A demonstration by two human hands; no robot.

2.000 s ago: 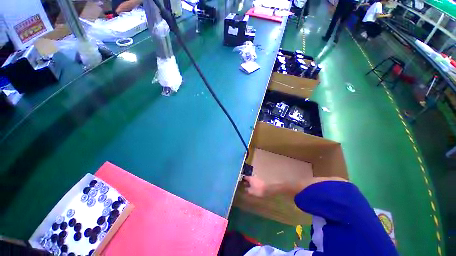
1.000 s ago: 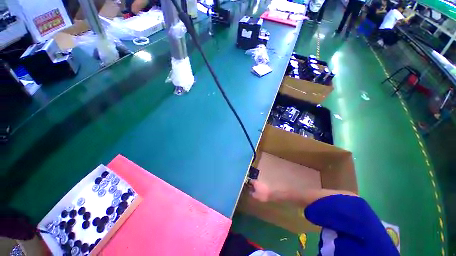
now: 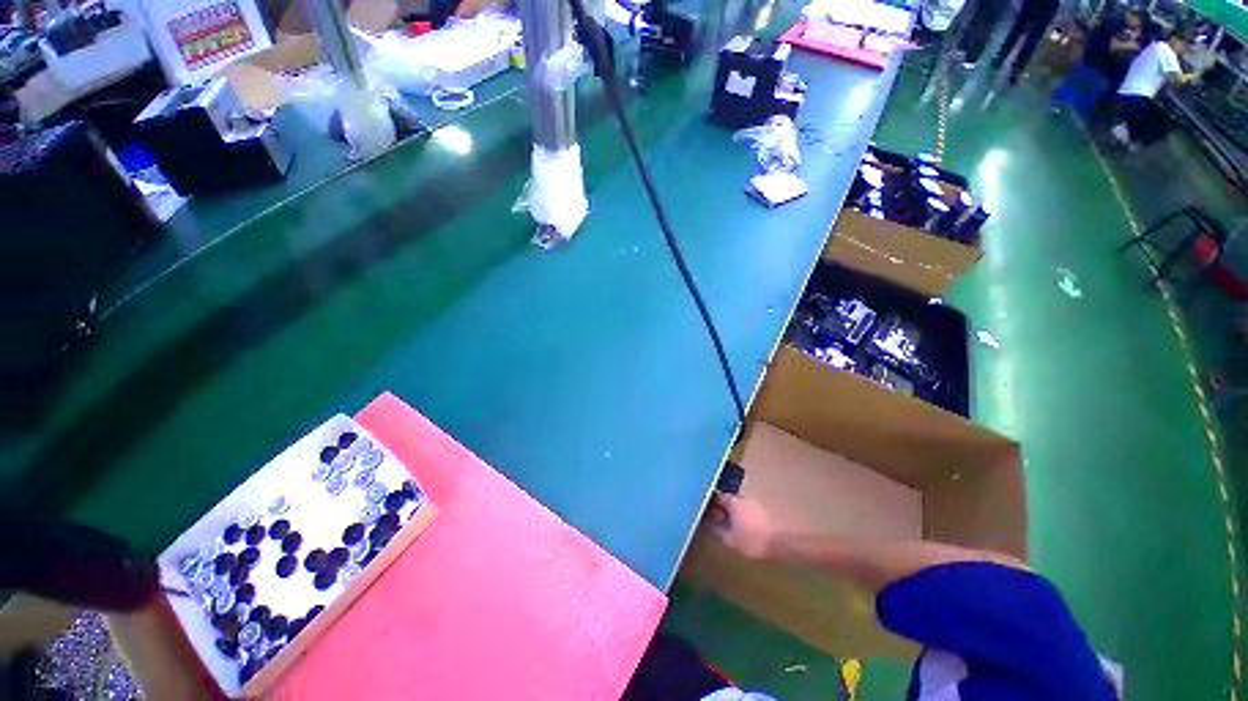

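Observation:
My right hand (image 3: 742,526) reaches from the lower right to the bench's right edge. Its fingertips are at a small black block (image 3: 731,478) just below the end of a hanging black cord (image 3: 680,260); whether they grip it cannot be told. My left hand is not in view. A white parts tray (image 3: 318,496) with black and clear round pieces lies at the left of the pink-red mat (image 3: 479,582). A dark, blurred driver-like cylinder (image 3: 75,564) covers the space left of the tray. Below it, a brown box (image 3: 153,660) holds tiny silver screws (image 3: 82,660).
A large open carton (image 3: 965,500) stands beside the bench edge, under my right forearm. Beyond it are a black crate (image 3: 944,322) and a carton (image 3: 910,253) of dark items. A plastic-wrapped metal post (image 3: 557,192) stands on the green bench (image 3: 452,301). People stand or sit far off.
The view has swung left, so the bench, mat and cartons sit farther right. The dark cylinder and the screw box have come into view at lower left. My right hand stays at the bench edge.

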